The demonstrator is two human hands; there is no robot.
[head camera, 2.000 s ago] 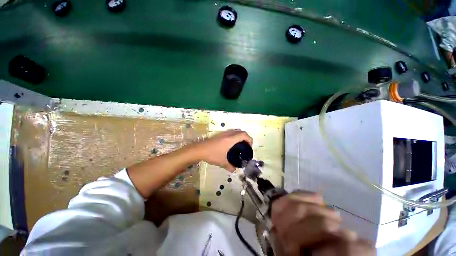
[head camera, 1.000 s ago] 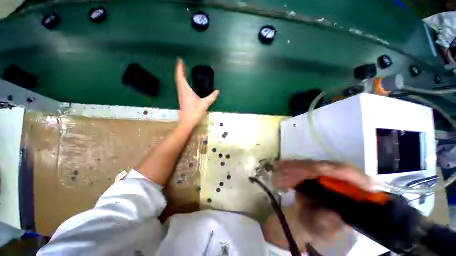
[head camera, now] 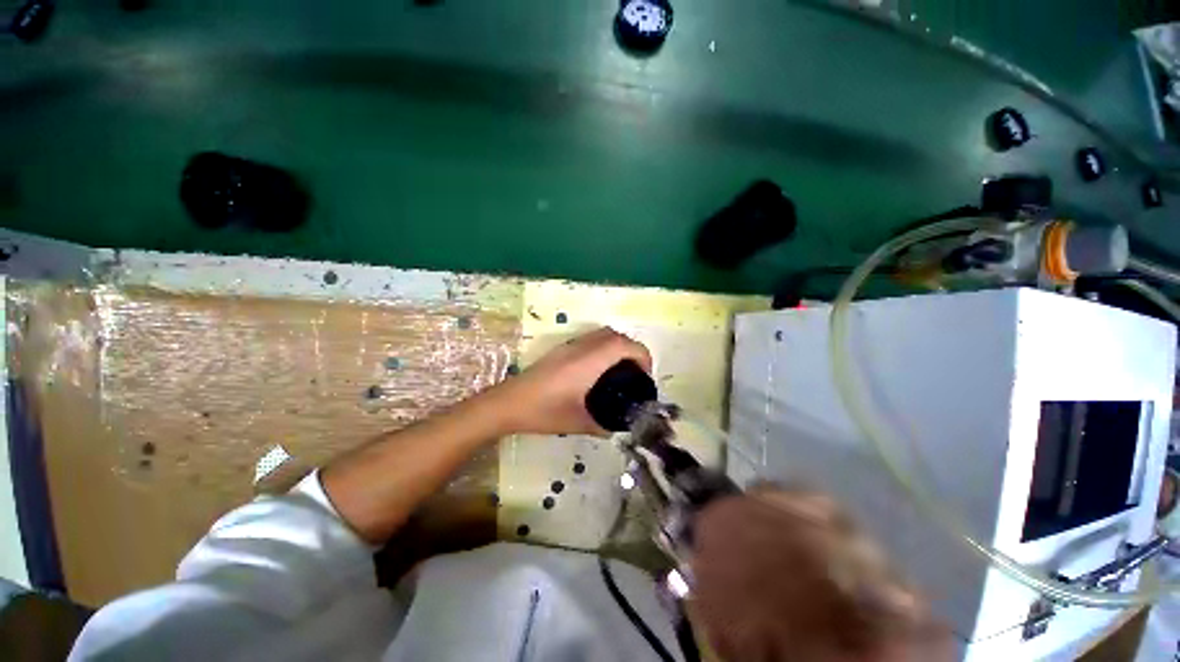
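My left hand [head camera: 577, 380] holds a black cylindrical housing [head camera: 621, 396] over the cream board, its round end turned up towards the tool. My right hand [head camera: 789, 576], blurred, is wrapped around the auto-feed screwdriver [head camera: 686, 476] at the lower centre right. The tool's silver nose [head camera: 651, 424] meets the housing's end. A black cable [head camera: 629, 597] hangs below the nose. My right hand covers most of the tool's body. No screw can be made out.
Two black housings lie on the green belt [head camera: 518, 155], one at left [head camera: 243, 192], one right of centre [head camera: 747, 223]. A disc [head camera: 643, 22] is at the far side. The white box [head camera: 880, 414] with a clear hose [head camera: 848, 349] stands at right. Brown cardboard [head camera: 259, 375] covers the bench.
My left hand has come back from the belt and now holds a housing. My right hand has brought the screwdriver from the right to the housing. The belt items have shifted.
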